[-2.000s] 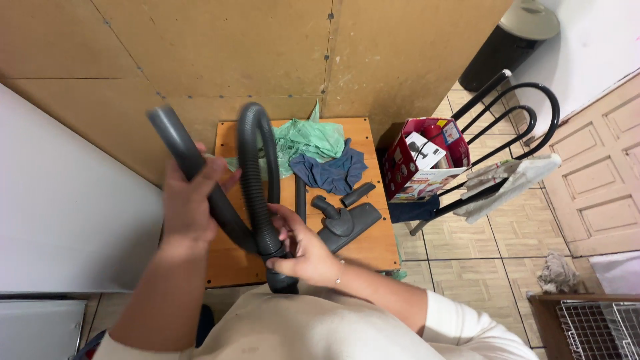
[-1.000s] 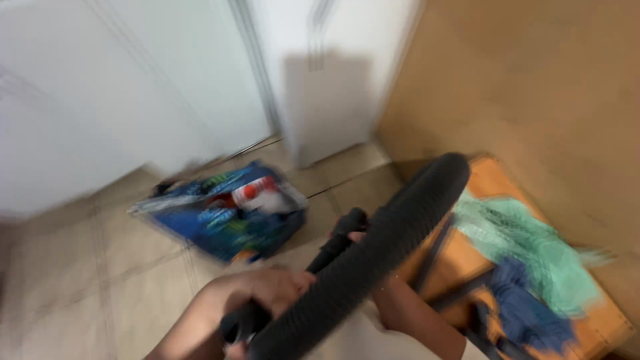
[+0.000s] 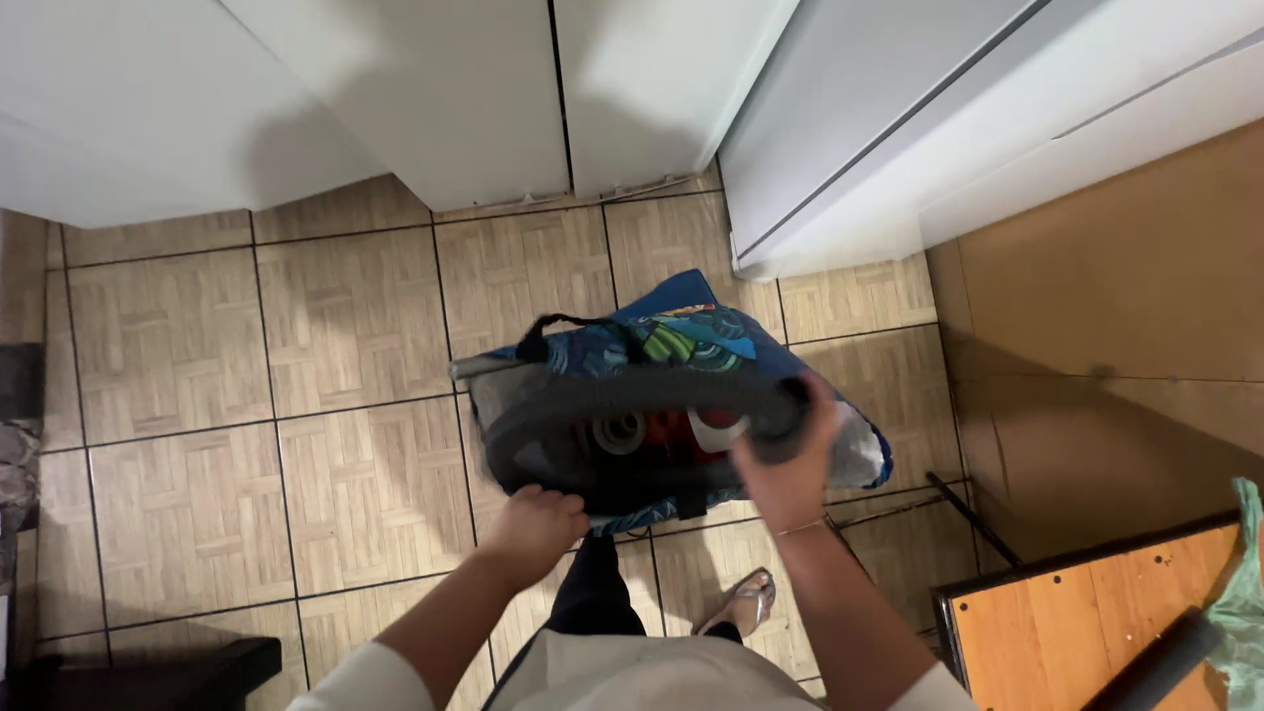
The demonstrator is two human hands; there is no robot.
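Observation:
A black ribbed vacuum hose point(image 3: 632, 388) curves over the mouth of a blue patterned fabric bag point(image 3: 691, 341) that stands on the floor. My right hand point(image 3: 800, 444) is closed on the dark end piece of the hose, at the bag's right side; it is slightly blurred. My left hand point(image 3: 538, 533) grips the near left rim of the bag, its fingers curled over the edge. Inside the bag, partly hidden by the hose, lie a round white item point(image 3: 619, 432) and red and white containers point(image 3: 713, 432).
White cabinets point(image 3: 484, 99) line the far side. An orange wooden table point(image 3: 1057, 622) at the lower right bears a black tube point(image 3: 1155, 657) and a green cloth point(image 3: 1242, 602). A dark object point(image 3: 148, 676) lies at the lower left. My sandalled foot point(image 3: 748, 599) is just below the bag.
The view has swung from the table to the bag on the floor. The hose, earlier held above the table, is now over the bag's opening. My left hand has come to the bag's rim.

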